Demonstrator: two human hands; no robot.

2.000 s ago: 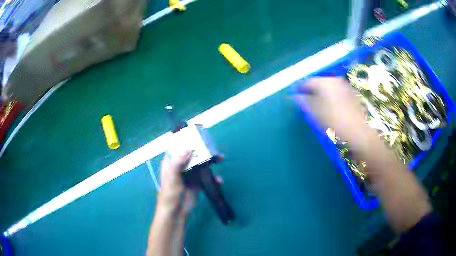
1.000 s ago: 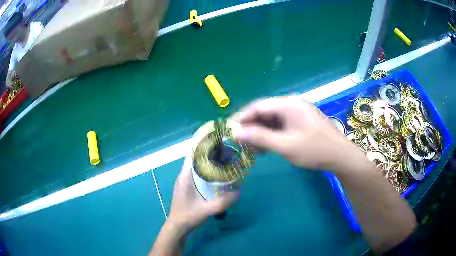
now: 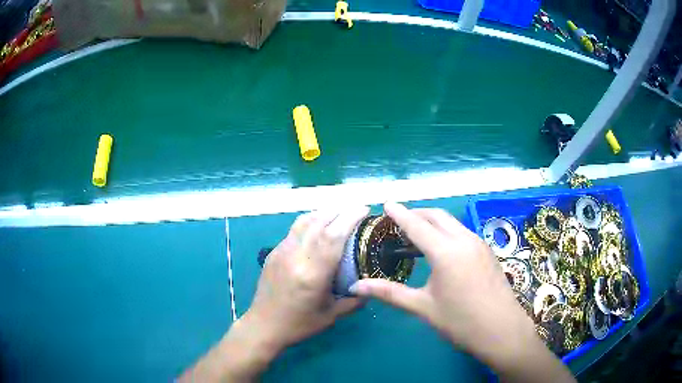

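My left hand [image 3: 299, 273] is closed around the grey drum housing [image 3: 346, 265] of the cylindrical unit, which lies on its side above the green worktop. A gold decorative ring [image 3: 372, 250] sits on the drum's right end, around the black rod [image 3: 407, 253]. My right hand [image 3: 449, 280] grips that end, fingers above and thumb below on the ring's edge. The rod's right part goes behind my right hand. The other rod end shows as a dark tip left of my left hand. The palms hide much of the drum.
A blue bin [image 3: 478, 200] of gold and silver rings stands at right. Beyond the pale rail [image 3: 149, 206], yellow tubes [image 3: 306, 133] lie on the green belt. A grey post [image 3: 621, 90] rises at right. A carton [image 3: 179, 19] and red bin [image 3: 30, 52] stand far left.
The unit has turned from facing up to lying sideways, its ringed end pointing right. My right hand has closed around that end. The view has shifted, showing more of the belt's far side.
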